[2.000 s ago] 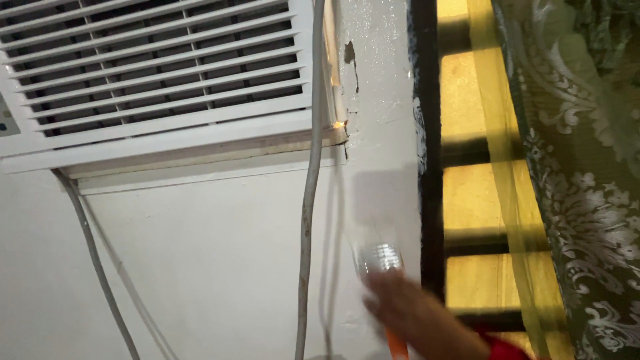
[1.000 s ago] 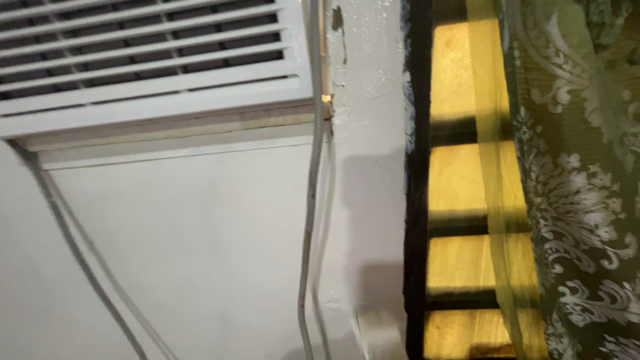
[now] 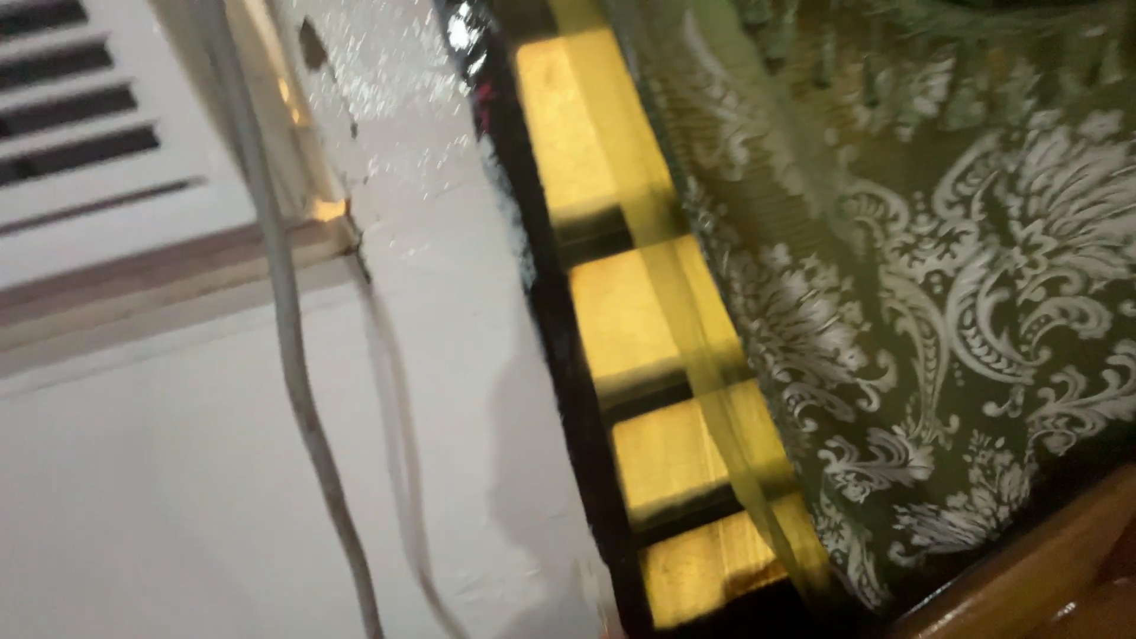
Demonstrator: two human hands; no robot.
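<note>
Neither my left hand nor my right hand can be made out in the head view. A white painted wall (image 3: 177, 497) fills the left and lower left. Down it hangs a grey cable (image 3: 297, 382), which casts a shadow on the wall. At the upper left is part of the white louvred grille (image 3: 80, 169) of an air conditioner. Chipped paint (image 3: 312, 44) marks the wall beside it. A dark window frame (image 3: 568, 399) borders the wall, with yellow-lit panes (image 3: 652, 311) between dark crossbars.
A green patterned curtain (image 3: 958, 293) with pale floral scrolls hangs over the right side of the window. Along the lower right edge runs a glossy brown surface (image 3: 1021, 568), blurred and cut off by the frame.
Two seconds ago a hand with a blurred tool, silvery with an orange part, was at the lower wall; it is out of view now. The view has swung right and tilted.
</note>
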